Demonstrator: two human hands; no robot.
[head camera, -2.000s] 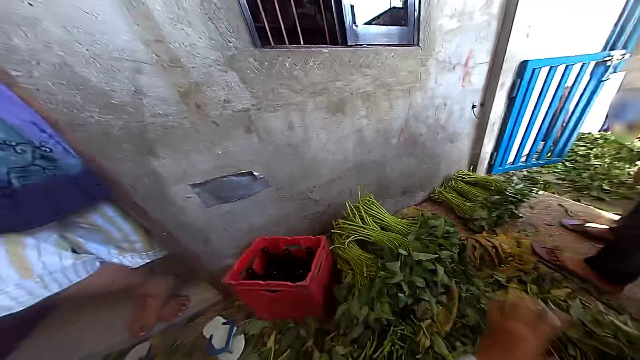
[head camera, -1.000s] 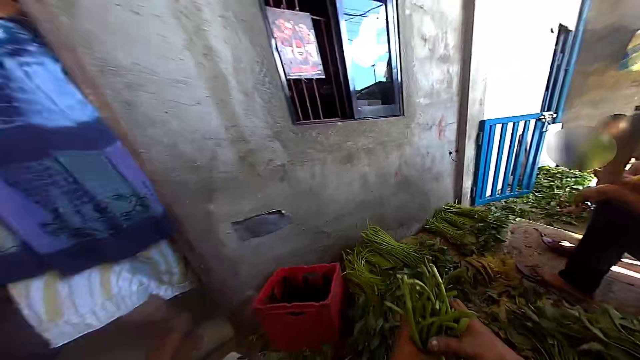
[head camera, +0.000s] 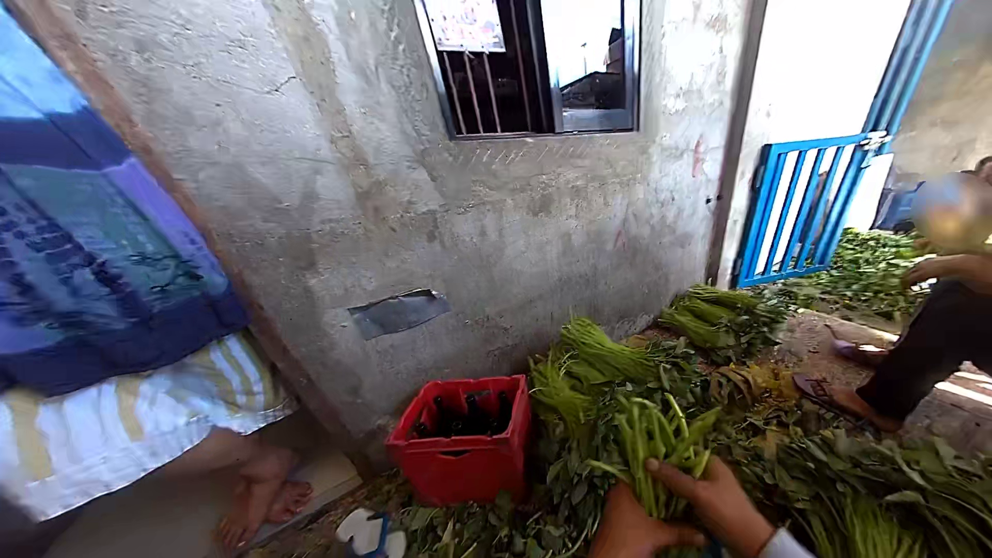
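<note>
At the lower middle right of the head view, a bunch of leafy green stems (head camera: 655, 442) stands between my two hands, cut ends up. My left hand (head camera: 632, 527) wraps it from the left and below. My right hand (head camera: 717, 500) closes around it from the right, its thumb across the stems. Just beyond lie more bundles of green stems (head camera: 601, 356) with dark leaves, and a further bundle (head camera: 717, 314) rests against the wall. Loose leafy greens (head camera: 876, 480) cover the ground on the right.
A red plastic crate (head camera: 469, 465) with dark bottles stands left of my hands by the concrete wall (head camera: 496, 256). A slipper (head camera: 368, 535) lies in front. Bare feet (head camera: 267, 496) show below a curtain (head camera: 132, 310). At right, a person (head camera: 938, 341) sits near a blue metal gate (head camera: 806, 209).
Two seconds ago only one blurred hand showed, low over the greens. One second ago both hands held the bunch, lower in view; they still hold it now.
</note>
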